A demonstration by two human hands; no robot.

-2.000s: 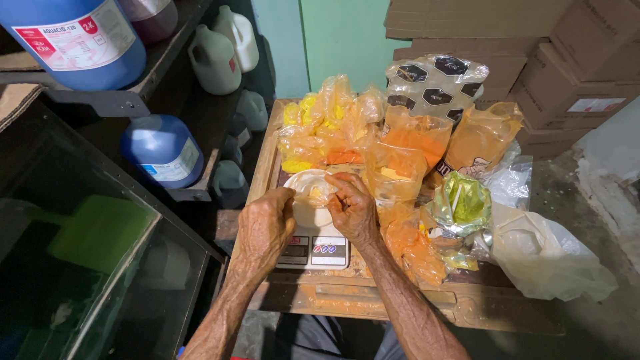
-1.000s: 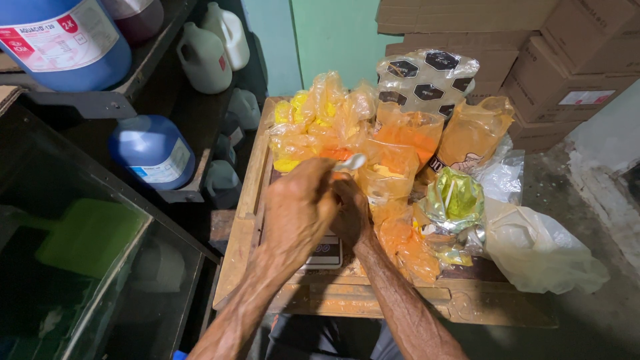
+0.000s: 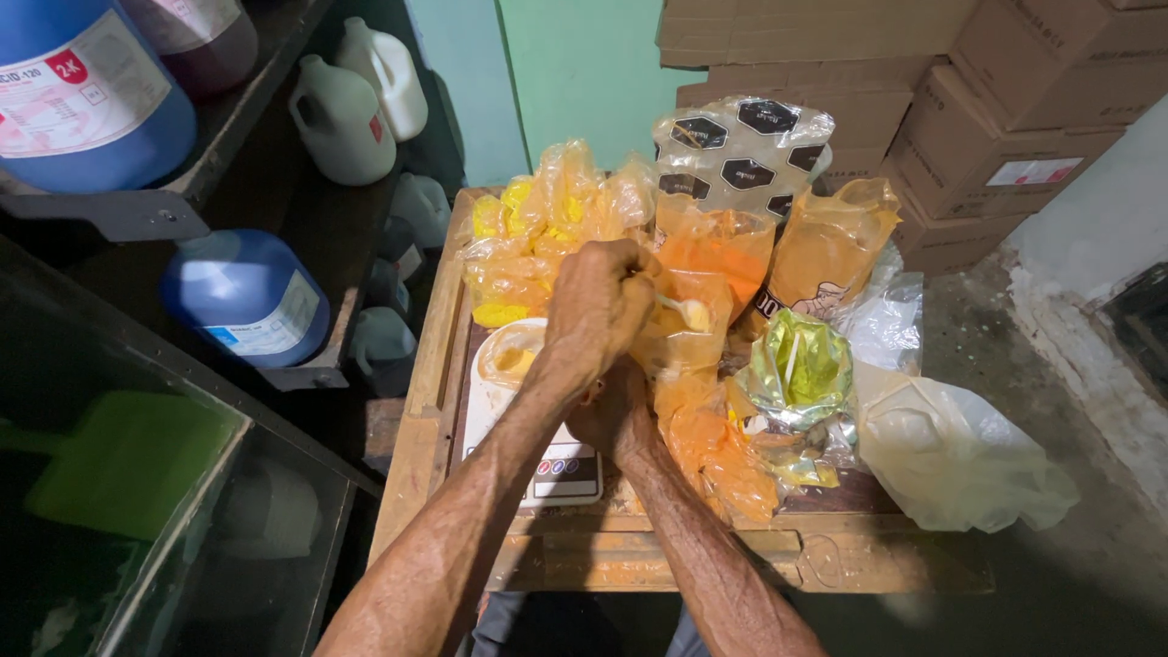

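Note:
My left hand [image 3: 602, 301] is closed around a small white plastic spoon [image 3: 680, 308], whose bowl carries pale powder in front of an open orange-tinted bag [image 3: 689, 338]. My right hand [image 3: 616, 411] is just below the left, with its fingers mostly hidden, so what it holds cannot be told. To the left of my hands is a white digital kitchen scale [image 3: 488, 415]; an open clear bag with yellowish powder [image 3: 511, 359] rests on it. Bags of yellow powder [image 3: 547, 224] and a bag of orange powder [image 3: 716, 251] stand behind. A green foil bag [image 3: 798, 365] holds a white stick.
The wooden table [image 3: 639, 557] has a raised edge. A whitish plastic bag [image 3: 949, 447] hangs over its right side. Shelves with blue jugs [image 3: 246, 301] and white jugs [image 3: 347, 123] are on the left; cardboard boxes [image 3: 985, 155] are stacked at the back right.
Both hands were over the scale two seconds ago and have moved off its powder bag. The spoon in my left hand is now lower, by the orange-tinted bag.

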